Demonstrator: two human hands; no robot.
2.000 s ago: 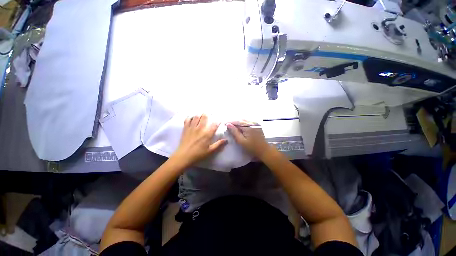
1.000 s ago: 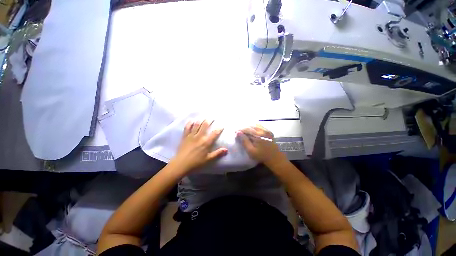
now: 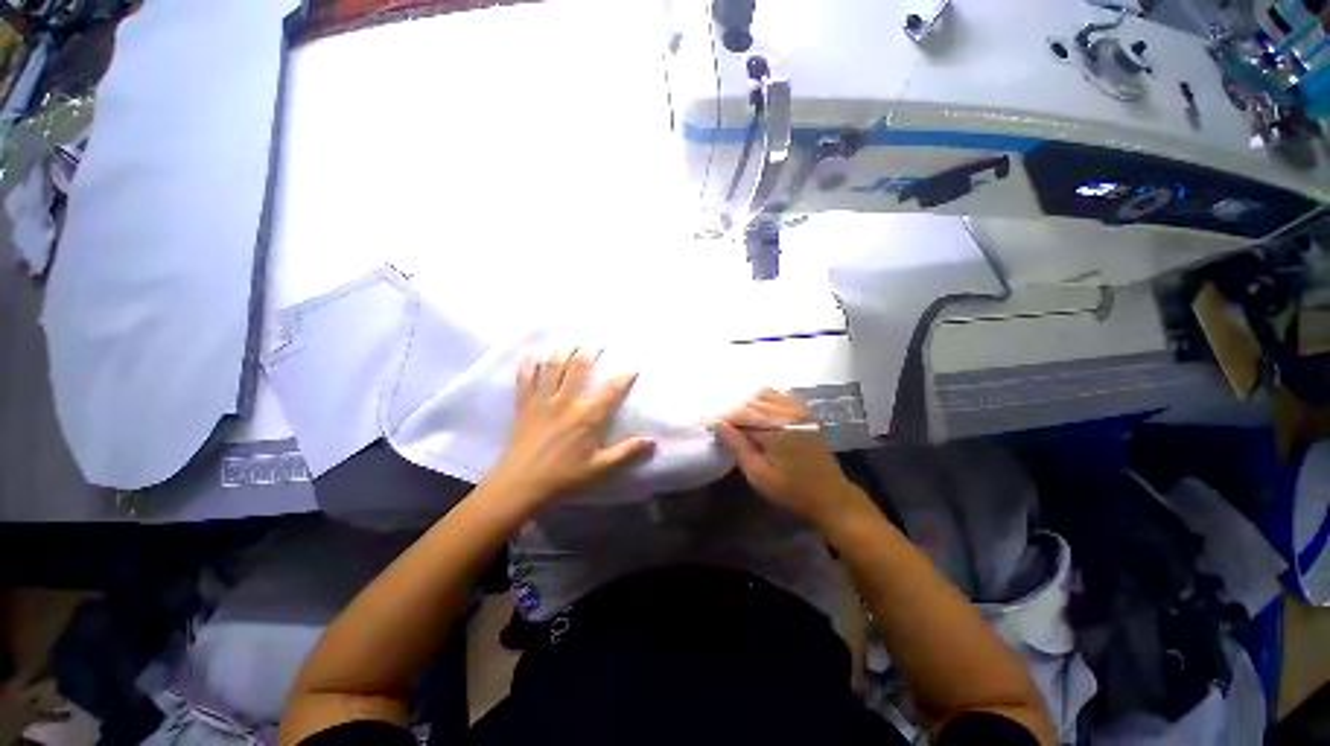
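Note:
A pale part-sewn piece (image 3: 481, 415) with dark stitched lines lies at the table's front edge. My left hand (image 3: 566, 426) lies flat on it with the fingers spread. My right hand (image 3: 785, 449) holds a thin marking pen (image 3: 773, 426), its tip at the pale cloth to the right of my left hand. The cloth under and between my hands is washed out by glare. The machine's presser foot and needle area (image 3: 763, 251) is above and right of my hands, with neither hand at it.
A large pale cut panel (image 3: 161, 248) lies at the left. The white sewing machine (image 3: 934, 88) spans the upper right. A shaped pale piece (image 3: 897, 292) with a dark curved edge lies under its arm. Grey cloth bundles (image 3: 948, 525) are below the table's front edge.
My right hand has moved a little right and down across the cloth with the pen. My left hand stays flat in nearly the same place. The whole view has shifted slightly.

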